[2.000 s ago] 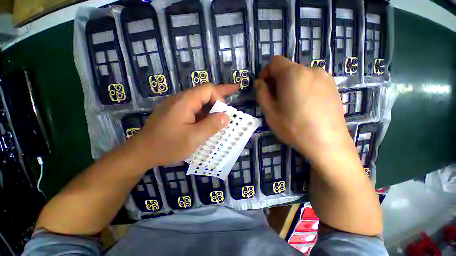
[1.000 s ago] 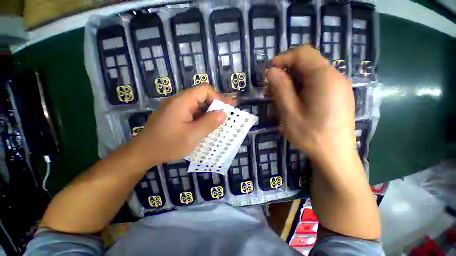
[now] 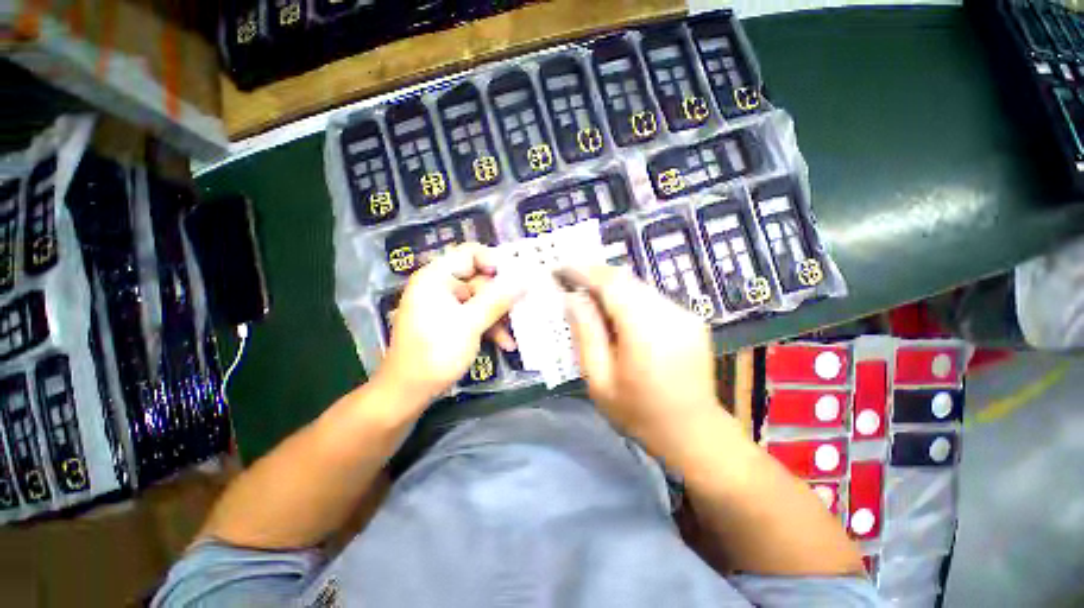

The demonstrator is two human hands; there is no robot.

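Note:
My left hand [image 3: 446, 321] holds the white sticker sheet [image 3: 544, 336] by its left edge, above the near part of the tray. My right hand [image 3: 648, 350] lies over the sheet's right side, thumb and fingers close together at its surface. Whether they grip a sticker or the sheet is too blurred to tell. Under both hands lies the translucent blister tray [image 3: 352, 285]. It holds black housings [image 3: 517, 113] in a back and a front row with sideways ones between, each with a yellow four-loop mark at one end. The hands and sheet hide part of the front row.
A smartphone [image 3: 229, 255] with a white cable [image 3: 234, 368] lies left of the tray. Stacked filled trays [image 3: 172, 333] stand far left, with more behind a brown board [image 3: 452, 59]. Black parts [image 3: 1046, 95] sit far right. Red and black parts [image 3: 812, 407] lie lower right, below the bench.
The camera view has shifted back and shows more of the bench. My right hand has moved from above the back-row housings to the sticker sheet, beside my left hand.

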